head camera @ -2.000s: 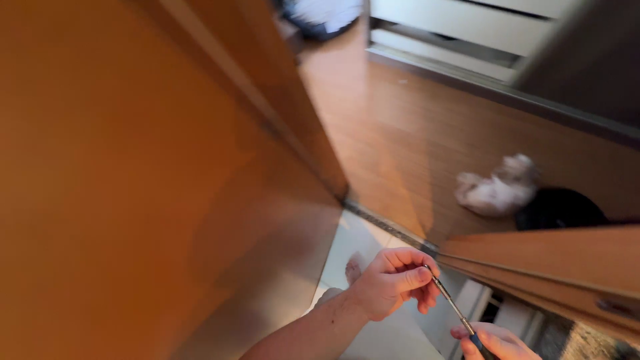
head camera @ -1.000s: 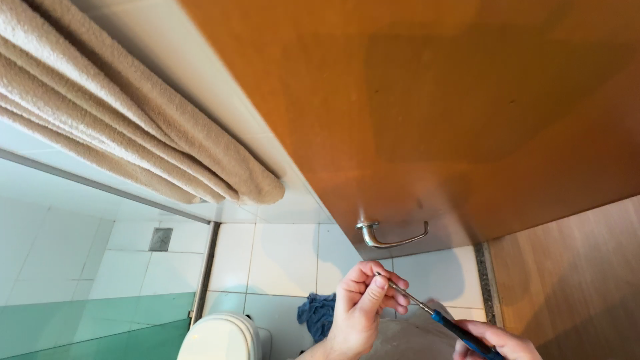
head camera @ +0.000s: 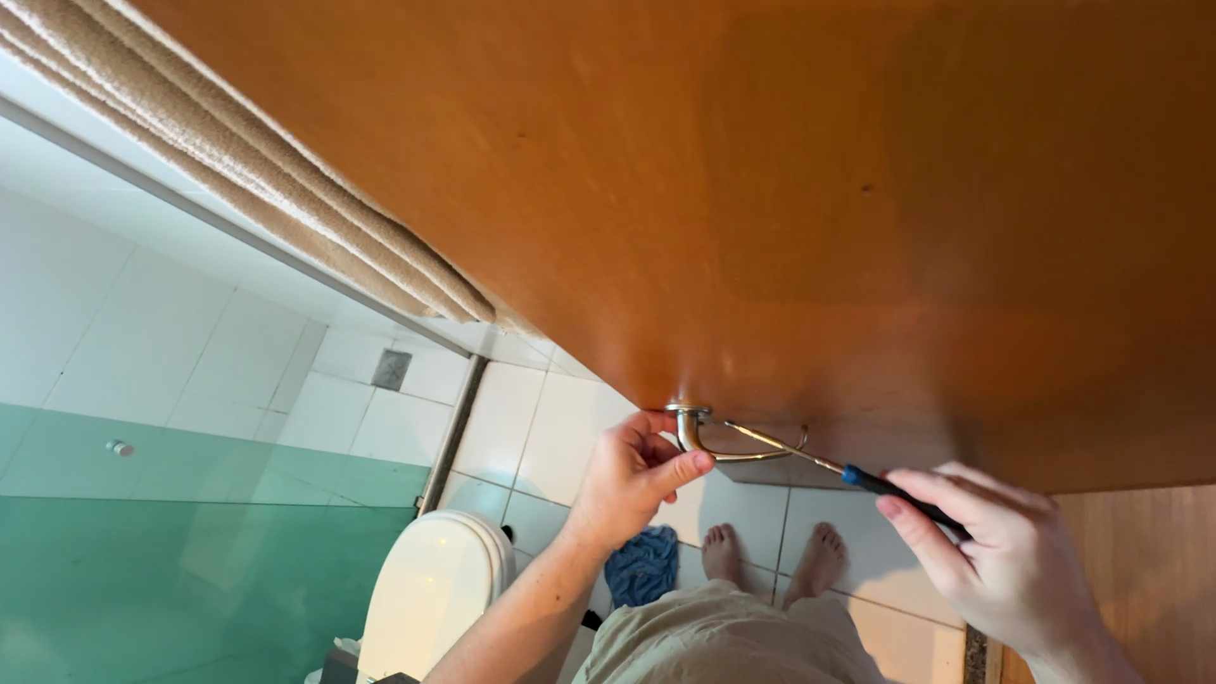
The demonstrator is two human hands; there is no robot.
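A metal lever door handle (head camera: 688, 432) sticks out from the wooden door (head camera: 760, 237) near its lower edge in view. My left hand (head camera: 638, 470) is at the handle, its thumb and fingers around the bent neck. A screwdriver (head camera: 898, 492) with a blue and black grip is held in my right hand (head camera: 993, 551). The thin shaft points left, its tip close to the base of the handle; whether it touches is not clear.
A beige towel (head camera: 237, 180) hangs at the upper left. Beneath it are a green-tinted glass panel (head camera: 190, 570) and a closed toilet lid (head camera: 432, 598). A crumpled blue cloth (head camera: 643, 567) lies on the white floor tiles (head camera: 541, 427), left of my bare feet (head camera: 819, 560).
The view has swung from the doorway to the door's handle side. My left hand has left the screwdriver's shaft and taken hold of the handle. The screwdriver's tip is now beside the handle's base.
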